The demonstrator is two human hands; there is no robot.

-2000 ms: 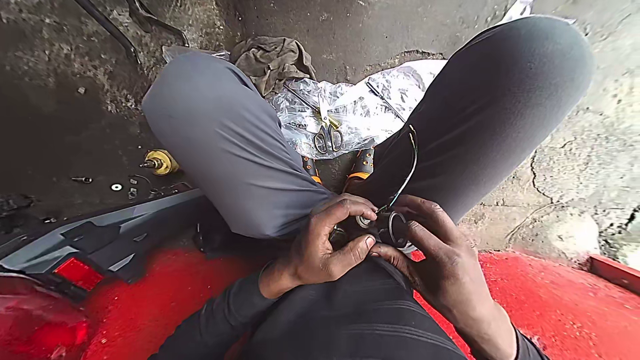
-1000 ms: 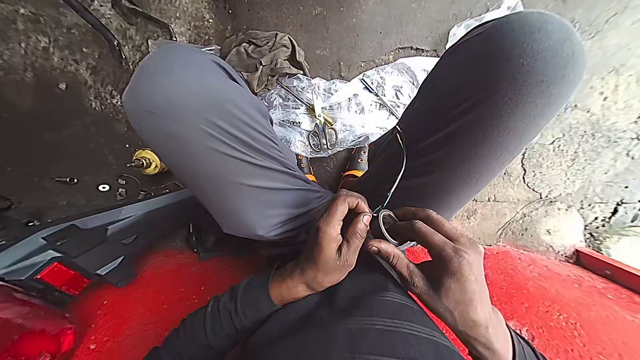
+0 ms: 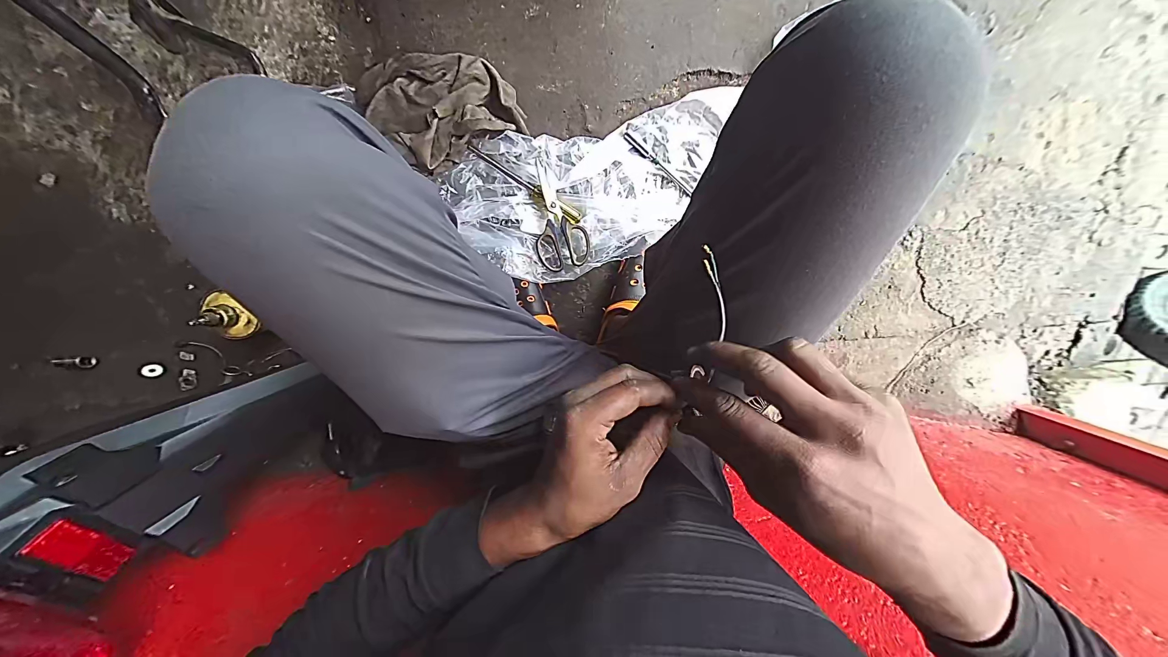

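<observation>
Over my lap, my left hand (image 3: 602, 447) pinches a small dark part, mostly hidden by the fingertips. Meeting it there, my right hand (image 3: 812, 447) has thumb and fingers closed around a small dark part with a wire lead (image 3: 721, 301). The lead rises from the fingers and ends in small terminals against my right thigh. A ribbed metallic edge (image 3: 765, 408) shows under the right fingers. What exactly each hand holds cannot be told.
Scissors (image 3: 558, 233) and a thin rod tool (image 3: 657, 162) lie on clear plastic sheeting (image 3: 620, 192) between my feet. Beyond is a crumpled cloth (image 3: 443, 105). At left are a yellow part (image 3: 228, 315), a washer (image 3: 151, 370) and a dark panel with a red reflector (image 3: 78, 547).
The round ring-like part seen between my hands earlier is now mostly hidden by my right fingers. The wire lead's end has dropped nearer my hands.
</observation>
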